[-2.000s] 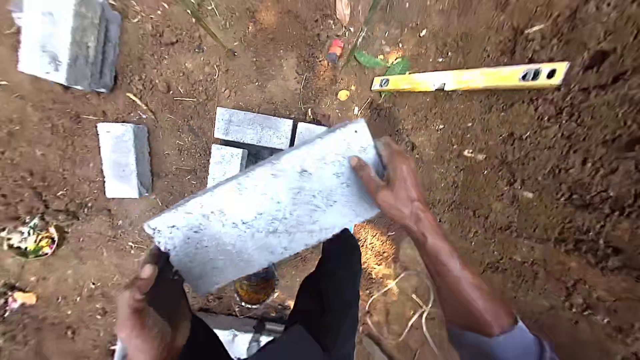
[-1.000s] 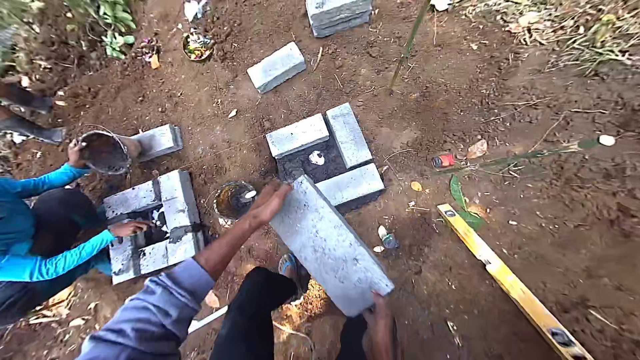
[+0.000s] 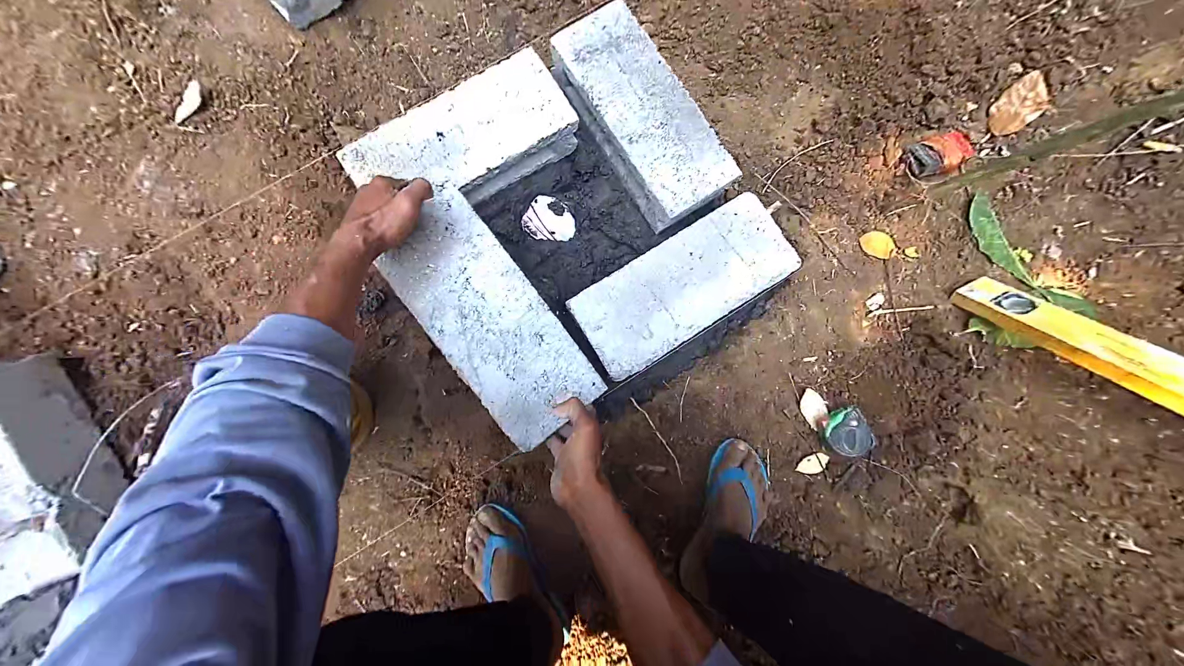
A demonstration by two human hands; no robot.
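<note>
My left hand [image 3: 384, 217] grips the upper left end of a grey concrete block [image 3: 490, 314], its thumb on the top face. At the block's lower end, my right hand [image 3: 575, 449] holds the edge, with the fingers partly hidden below. This block forms the lower left side of a square. The other sides are an upper left block [image 3: 495, 116], an upper right block [image 3: 647, 116] and a lower right block [image 3: 684, 287]. Dark mortar [image 3: 601, 199] fills the floor of the square, and a white round piece with markings [image 3: 548, 219] lies on it.
A yellow spirit level [image 3: 1082, 338] lies on the soil at right, near a green leaf [image 3: 994, 236] and a crumpled red wrapper [image 3: 939, 155]. A string [image 3: 176, 240] runs across the ground at left. More blocks [image 3: 46, 518] stand at lower left. My sandalled feet are just below the square.
The block in my hands has come down from above the ground to the lower left side of the square. Both hands are still on it. The view has turned and moved closer.
</note>
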